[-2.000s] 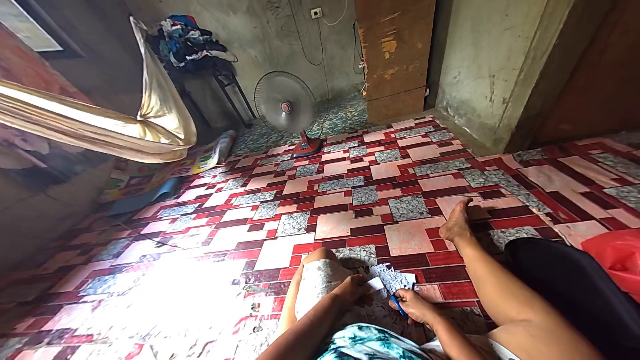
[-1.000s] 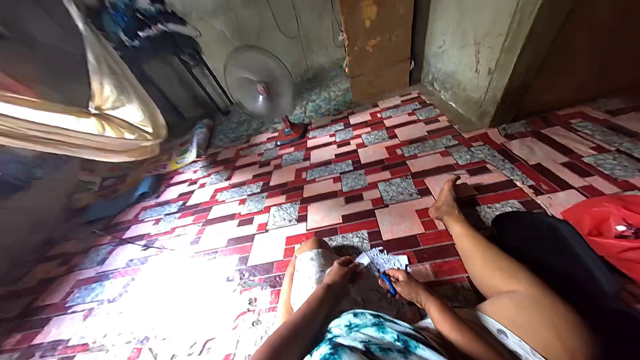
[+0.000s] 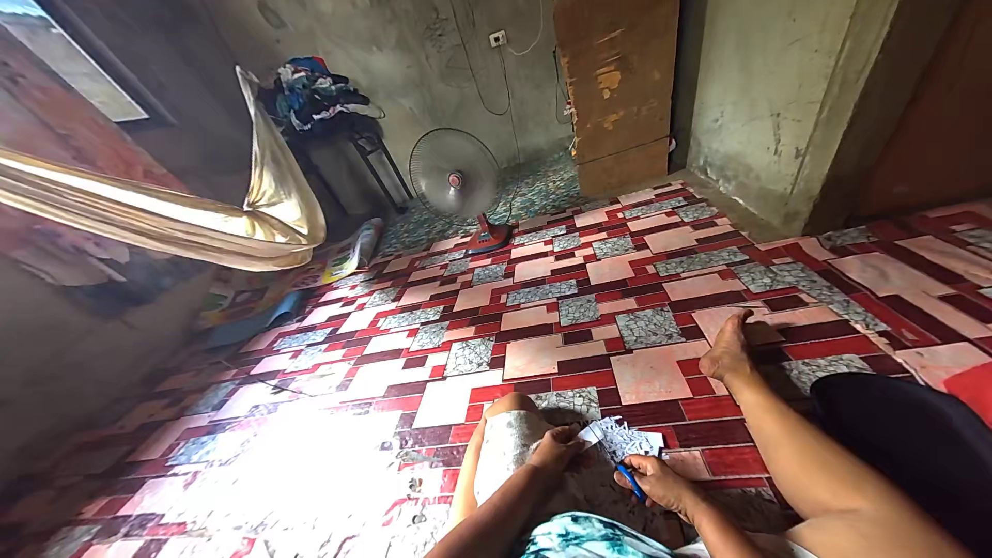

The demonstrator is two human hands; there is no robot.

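My left hand (image 3: 559, 449) pinches a small piece of white paper (image 3: 590, 434) low in the head view, beside my bent knee. My right hand (image 3: 657, 482) grips blue-handled scissors (image 3: 632, 482), whose blades point up and left toward that paper. Just beyond both hands lies a pile of thin white paper strips (image 3: 622, 439), with a flat white piece at its right edge. Whether the blades touch the paper is too small to tell.
My outstretched leg (image 3: 806, 442) lies right of the pile, beside a black object (image 3: 899, 442). A pedestal-type electric fan (image 3: 456, 180) stands ahead on the patterned floor covering (image 3: 542, 353). A cloth hammock (image 3: 194, 217) hangs at left; clothes (image 3: 318, 93) are heaped behind.
The view has shifted somewhat. Both hands stay near the paper strips, with the scissors in my right hand and paper at my left; nothing else has plainly changed.
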